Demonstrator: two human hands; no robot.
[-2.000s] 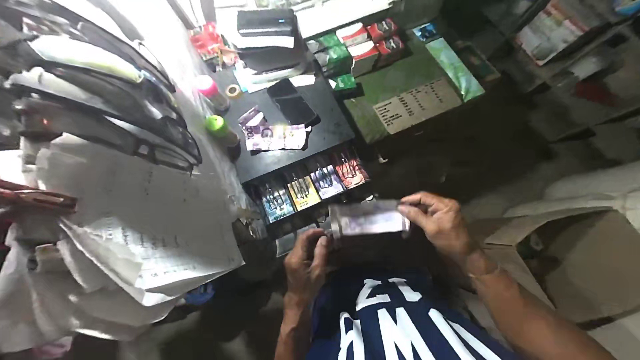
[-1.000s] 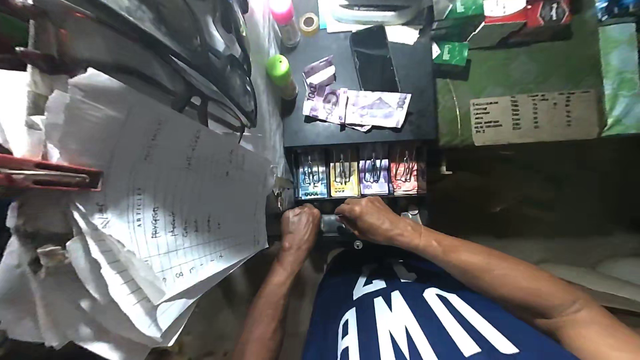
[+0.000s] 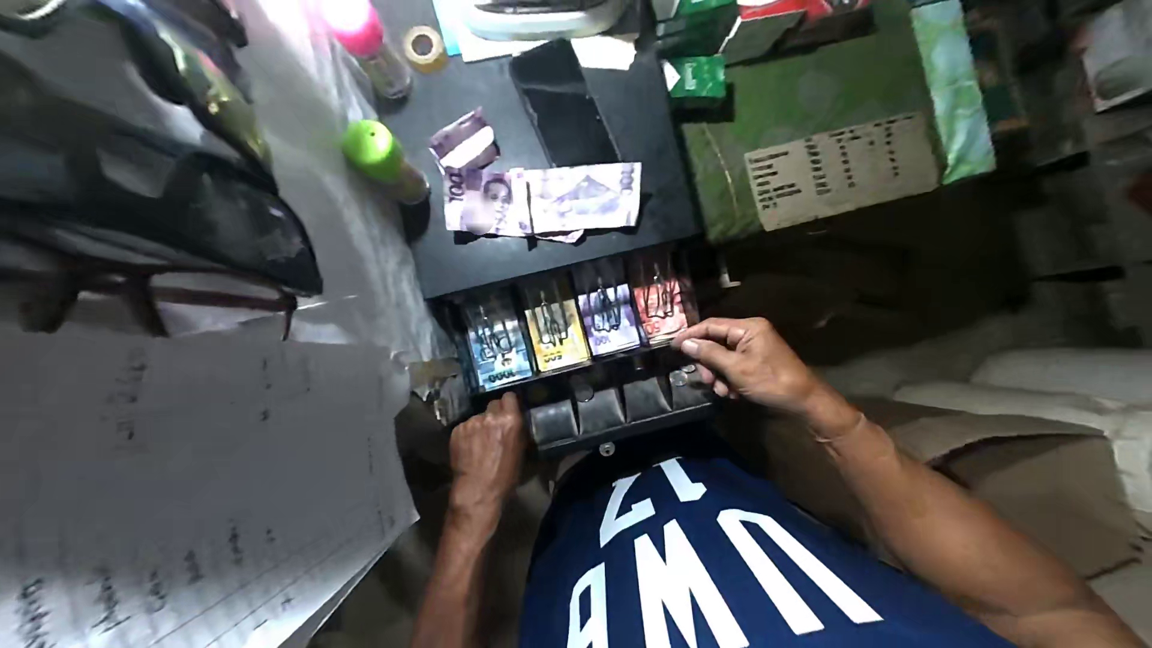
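An open cash drawer point(image 3: 621, 430) juts out in front of my body, with blue, yellow, purple and red banknotes under wire clips in its compartments. My left hand point(image 3: 489, 443) rests at the drawer's left front, fingers curled; whether it holds anything cannot be told. At the right end, the thumb and fingertips of my right hand point(image 3: 742, 360) are close together by the red banknotes point(image 3: 661, 306); what lies between them is not clear. A few coins point(image 3: 679, 378) lie in the front coin cups. Purple banknotes point(image 3: 576, 200) lie on the black top above the drawer.
A dark smartphone point(image 3: 565, 103), a tape roll point(image 3: 425, 47) and a green-capped bottle point(image 3: 382, 157) are on the black top. Handwritten paper sheets point(image 3: 198, 468) hang at left beside sunglasses point(image 3: 216, 180). At lower right is an open cardboard box point(image 3: 1035, 486).
Two seconds ago both hands held a banknote stretched between them; it no longer shows there. My right hand has moved from beside my left hand to the drawer's right end.
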